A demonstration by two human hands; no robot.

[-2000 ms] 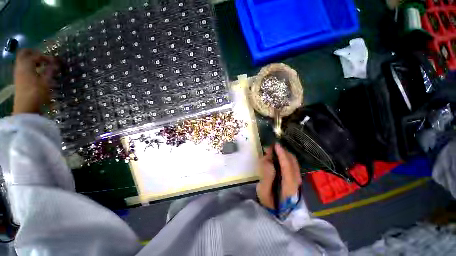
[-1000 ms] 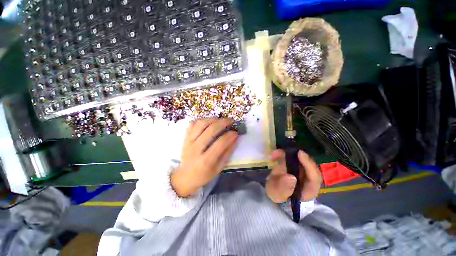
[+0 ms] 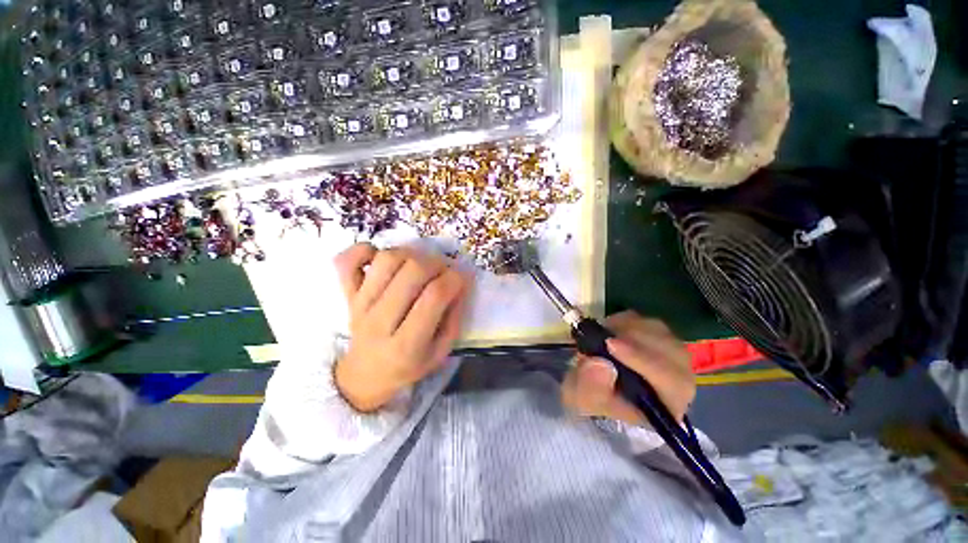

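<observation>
My right hand (image 3: 632, 371) grips the black handle of the soldering iron (image 3: 647, 408). The iron points up and left, its tip at the small dark grey fixture (image 3: 512, 258) on the white work sheet (image 3: 531, 302). My left hand (image 3: 401, 318) rests over the sheet left of the fixture, fingers curled; whether it holds a small part cannot be seen. Gold-coloured components (image 3: 467, 191) lie in a loose pile above the fixture, and purple-red components (image 3: 356, 202) lie further left. The clear blister tray (image 3: 308, 90) with small dark units lies behind them.
A rough tan bowl (image 3: 766, 106) with silver scraps stands right of the tray. A black fan (image 3: 764, 281) with a spiral grille stands right of the iron. A solder spool (image 3: 62, 323) is at the left. A white wipe (image 3: 905, 62) lies at the far right.
My left hand went from the tray's left side to the fixture, then shifted a little left. The iron swung from upright near the bowl to the fixture. The view has moved closer.
</observation>
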